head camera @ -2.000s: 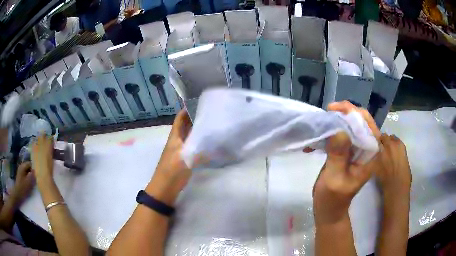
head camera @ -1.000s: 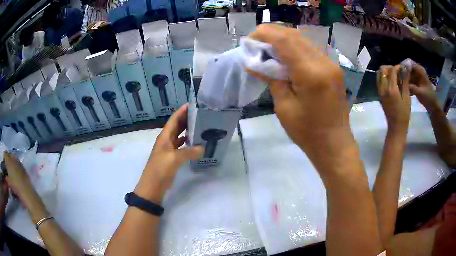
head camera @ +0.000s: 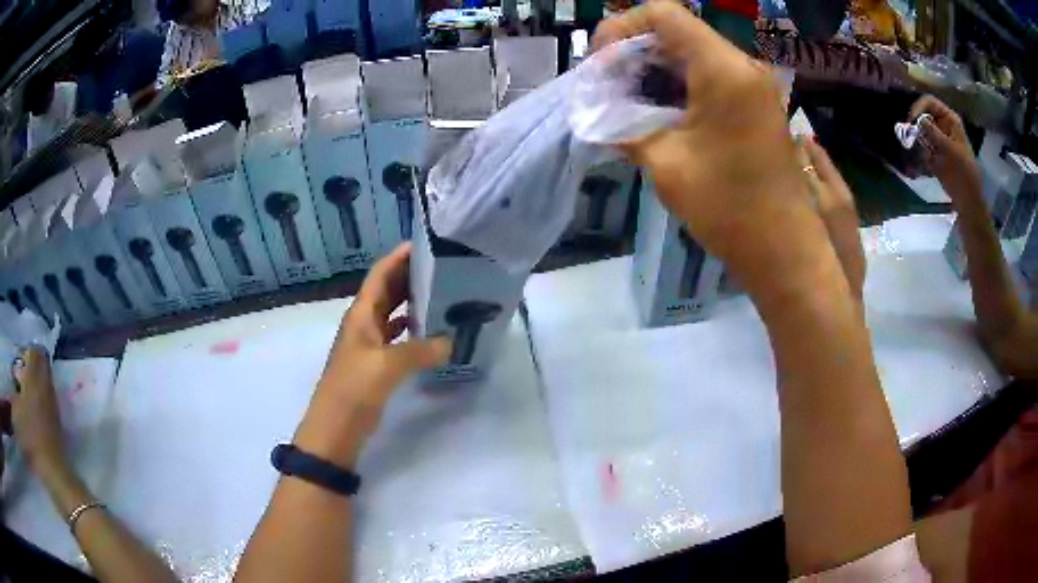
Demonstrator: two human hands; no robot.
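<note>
My left hand (head camera: 387, 325), with a dark wristband, holds an open retail box (head camera: 461, 305) upright on the white table covering, fingers at its left side and thumb on its front. My right hand (head camera: 711, 125) is raised and grips the twisted narrow end of a bagged appliance (head camera: 507, 182). The bundle slants down to the left, its thick end at the box's open top. The milky bag hides the appliance. Whether the thick end is inside the opening is unclear.
A long row of open boxes (head camera: 233, 233) lines the bench's far edge. Another box (head camera: 680, 268) stands right of centre, beside another worker's hand (head camera: 837, 194). Other workers' hands show at the far left (head camera: 40, 416) and right (head camera: 954, 148). White table covering (head camera: 250, 421) lies in front.
The box from the row came forward onto the table in my left hand. My right hand has raised the bundle above it; lately the bundle tilted more to the left. Another box appeared right of centre.
</note>
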